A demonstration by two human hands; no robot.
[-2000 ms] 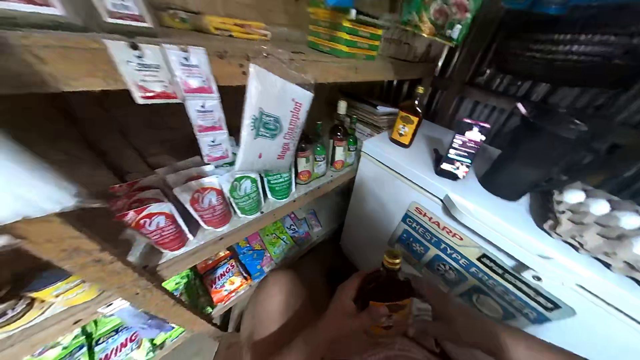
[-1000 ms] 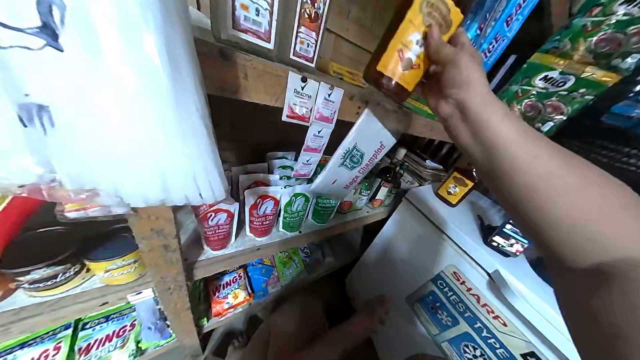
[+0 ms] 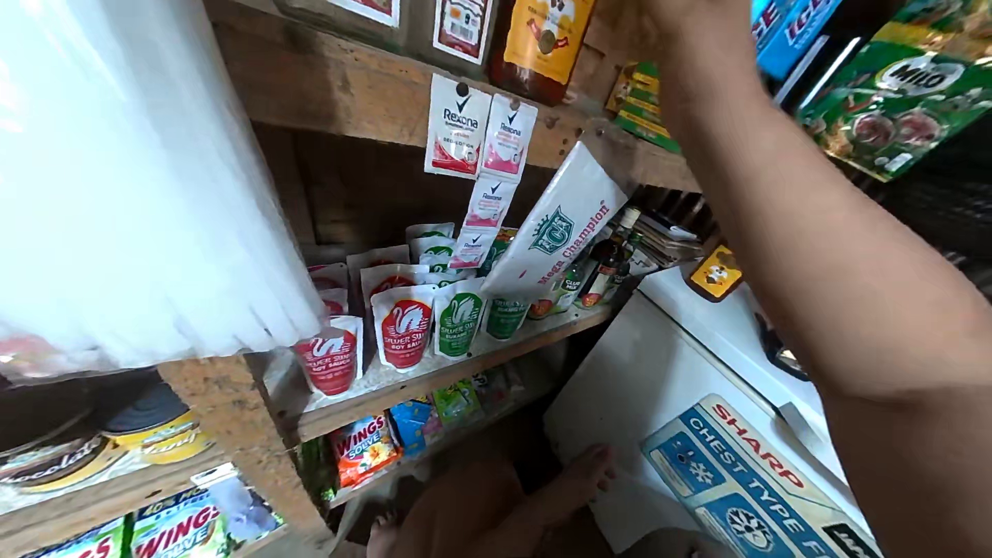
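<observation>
My right forearm rises from the lower right, and my right hand (image 3: 659,17) is at the top edge, mostly cut off. Just left of it, a brown glass bottle with a yellow label (image 3: 546,43) stands upright at the edge of the upper wooden shelf. The fingers are blurred and out of frame, so I cannot tell whether they touch the bottle. Other clear-sided bottles or packs with labels (image 3: 463,31) are left of it. A second bottle with a yellow label (image 3: 716,273) rests on the white chest freezer (image 3: 620,403). My left hand is not in view.
Sachets (image 3: 457,128) hang from the shelf edge (image 3: 341,85). Below stand soy sauce pouches (image 3: 404,327), a tilted white pack (image 3: 554,225) and dark bottles (image 3: 601,271). A white plastic bundle (image 3: 139,194) hangs left. Detergent packs (image 3: 364,449) and a foot (image 3: 577,477) are lower down.
Two seconds ago both hands were low around a brown bottle. One second ago my right hand held a yellow-labelled bottle up at the upper shelf; now the bottle is lower, at the shelf edge.
</observation>
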